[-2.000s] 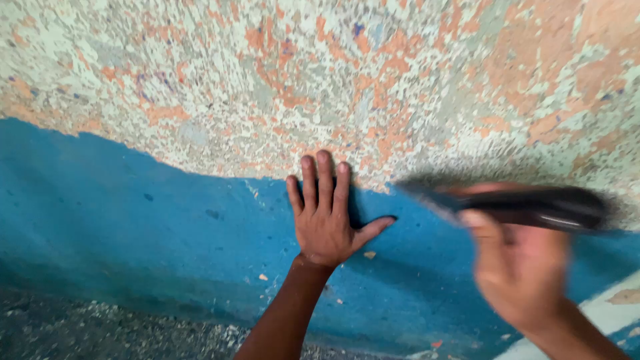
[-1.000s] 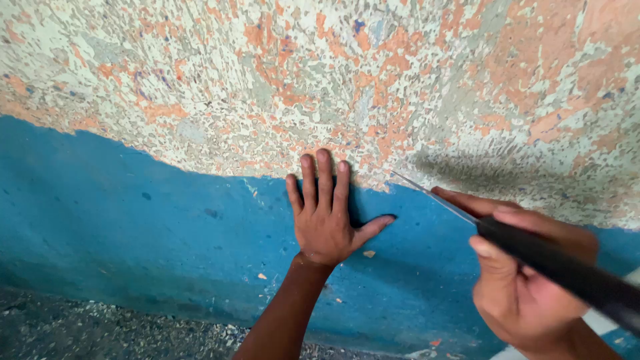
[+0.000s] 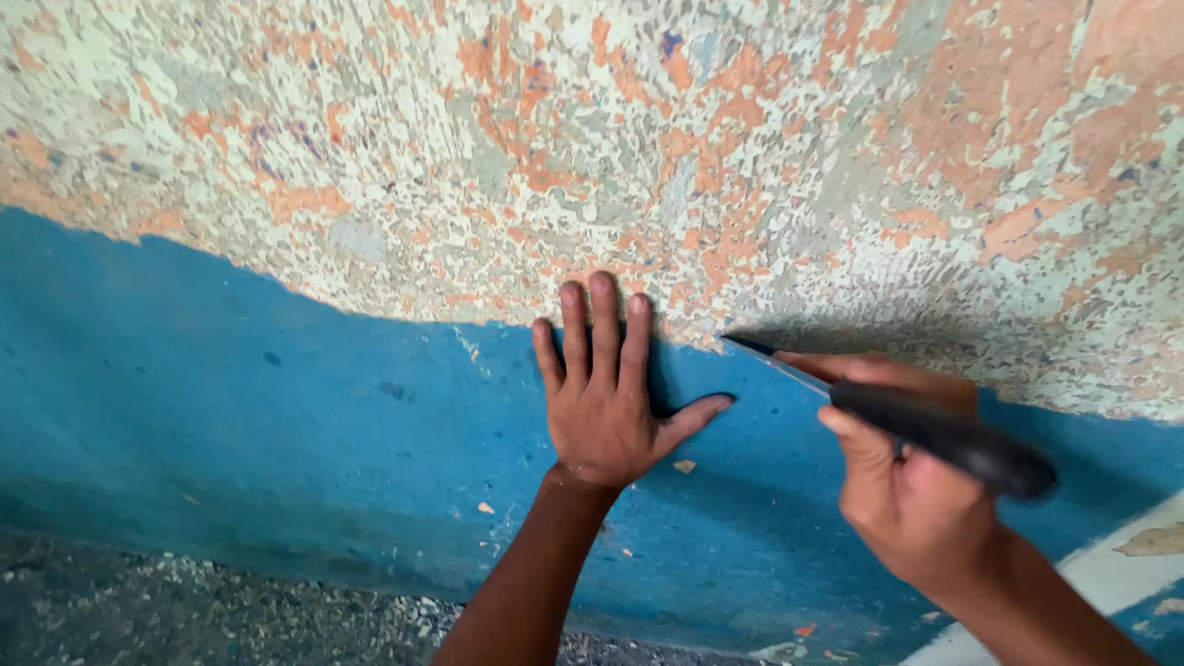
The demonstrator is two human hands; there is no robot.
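Note:
My left hand (image 3: 601, 398) lies flat on the wall with its fingers spread, mostly over the blue paint (image 3: 370, 416), the fingertips reaching the scraped area (image 3: 518, 185). To its right, my right hand (image 3: 916, 472) grips the black handle of a scraper (image 3: 934, 430), which looks like a putty knife. The metal blade points up and left, seen nearly edge-on. Its tip is at the ragged border between the blue paint and the scraped surface; whether it presses on the wall I cannot tell. Patches of white, orange and grey show above that border.
Paint flakes (image 3: 305, 601) cover the floor along the foot of the wall. A few small chips cling to the blue paint below my hands. A white diagonal band (image 3: 1101, 555) crosses the wall at the lower right.
The scraper was blurred and broadside two seconds ago, then turned nearly edge-on. Since one second ago its handle end has swung up, with the tip in about the same place. My left hand has stayed still.

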